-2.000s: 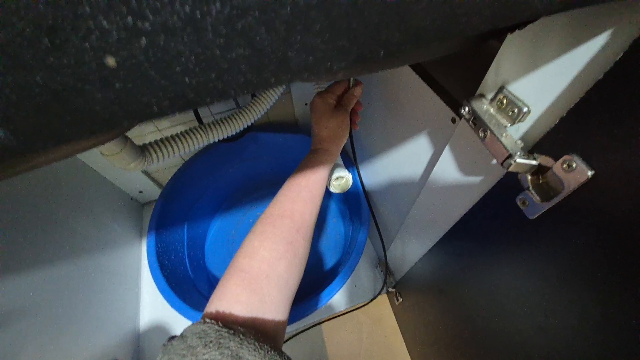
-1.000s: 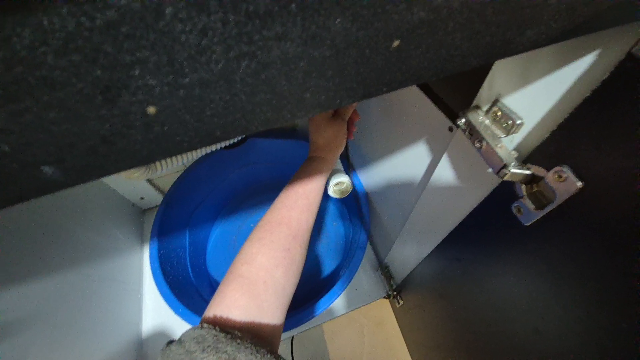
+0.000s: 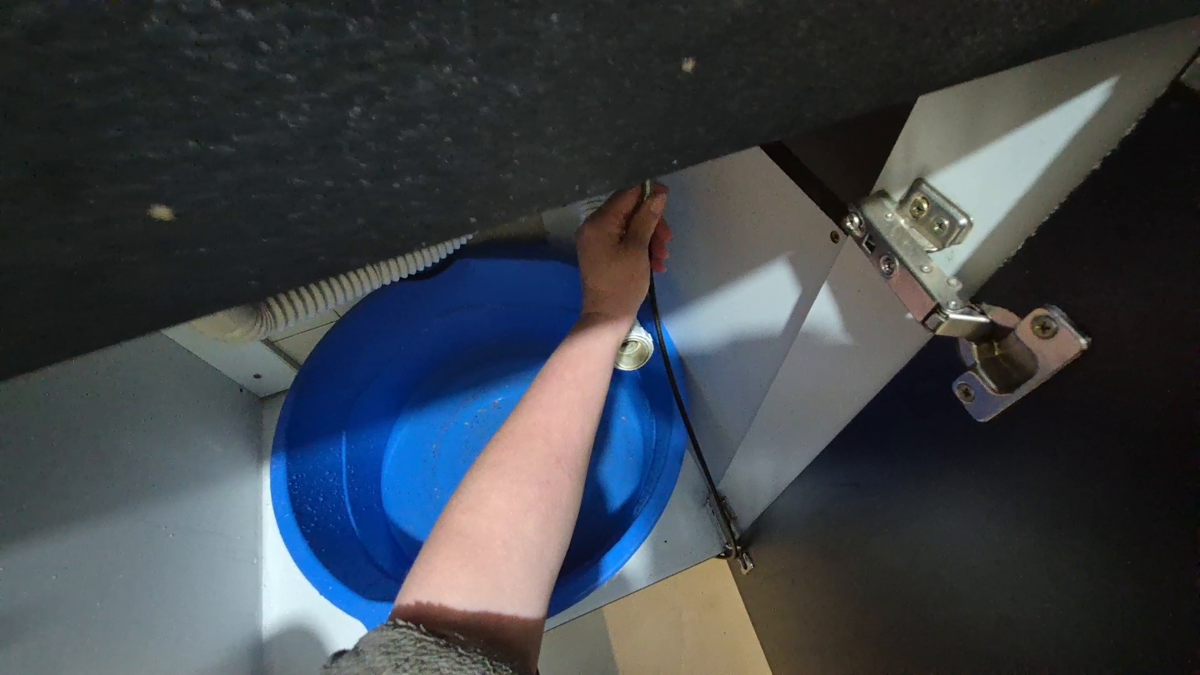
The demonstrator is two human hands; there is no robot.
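My left hand (image 3: pixel 623 253) reaches up to the dark edge of the speckled countertop, its fingers pinched around the upper part of a thin black cable or hose (image 3: pixel 677 398). A short pale tip shows above the fingers. From the hand the black line runs down the cabinet's right side to the lower hinge. Below the wrist, a white threaded pipe end (image 3: pixel 635 349) points towards me, partly hidden by my forearm. Under the arm stands a blue plastic basin (image 3: pixel 323 562) with droplets and specks inside. My right hand is out of view.
The countertop (image 3: pixel 375 122) covers the upper view. A ribbed drain hose (image 3: pixel 347 288) runs behind the basin. At right, the dark cabinet door (image 3: pixel 937 525) stands open on a metal hinge (image 3: pixel 905 272). Pale cabinet walls (image 3: pixel 122 506) flank the basin.
My left hand stays near the countertop's edge. The black line, plain two seconds ago and mostly hidden one second ago, shows clearly again beside the basin. The view has shifted slightly.
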